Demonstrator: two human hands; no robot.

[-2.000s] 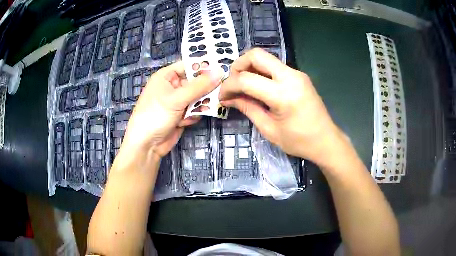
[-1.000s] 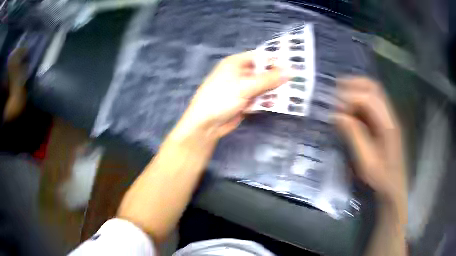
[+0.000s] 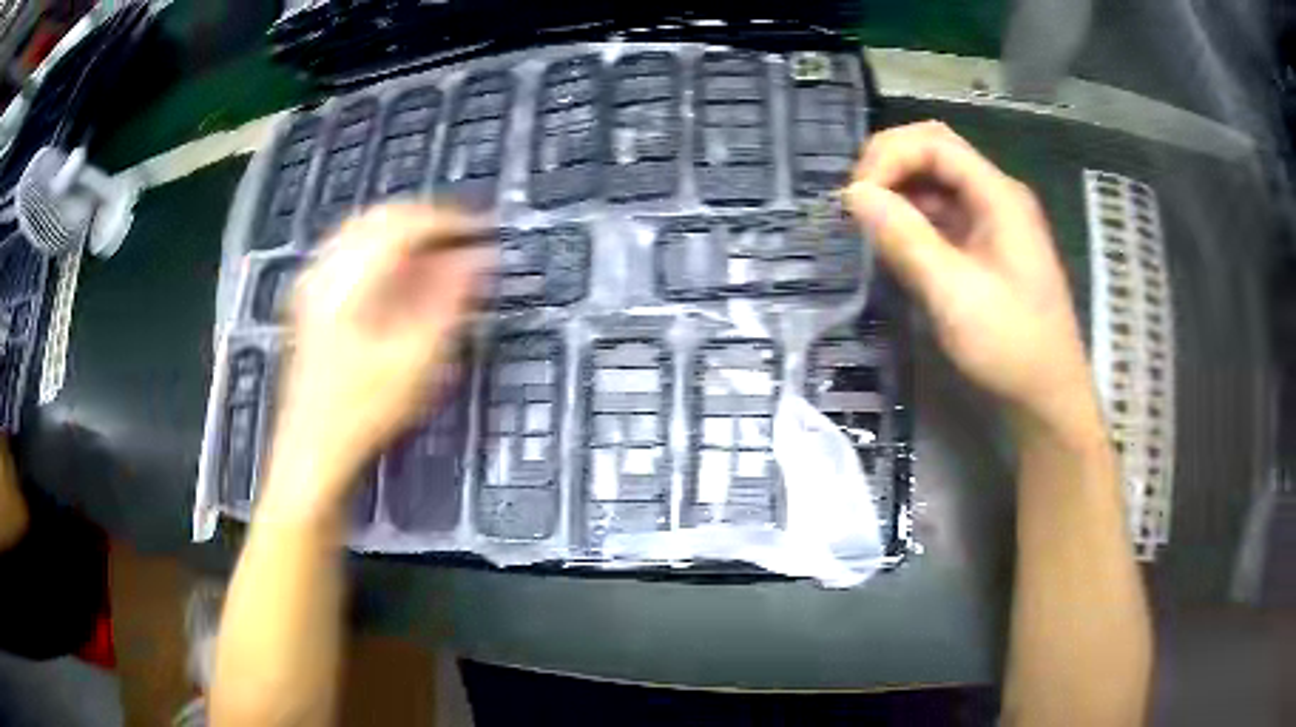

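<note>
A whitish translucent blister tray (image 3: 621, 270) holds rows of black phone cases (image 3: 628, 426), with a sideways row between. My right hand (image 3: 967, 263) is at the tray's right edge, thumb and finger pinched on a tiny yellowish camera-ring adhesive (image 3: 841, 196), above the right end of a sideways case (image 3: 760, 259). My left hand (image 3: 381, 320) is blurred over the tray's left half; whether it holds anything cannot be told. The upper right case (image 3: 824, 128) has a gold-edged camera cutout (image 3: 812, 67). No sticker sheet shows in either hand.
A spare sticker sheet (image 3: 1133, 355) lies on the dark green mat (image 3: 682, 625) at right. Crumpled translucent film (image 3: 832, 490) covers part of the tray's near right corner. A white fan (image 3: 71, 206) stands at left. A dark tray stack (image 3: 569, 26) lies behind, before a metal rail (image 3: 1052, 100).
The sticker sheet held in my left hand earlier is out of sight. My left hand has moved left; my right hand is over the tray's right edge. The view has shifted.
</note>
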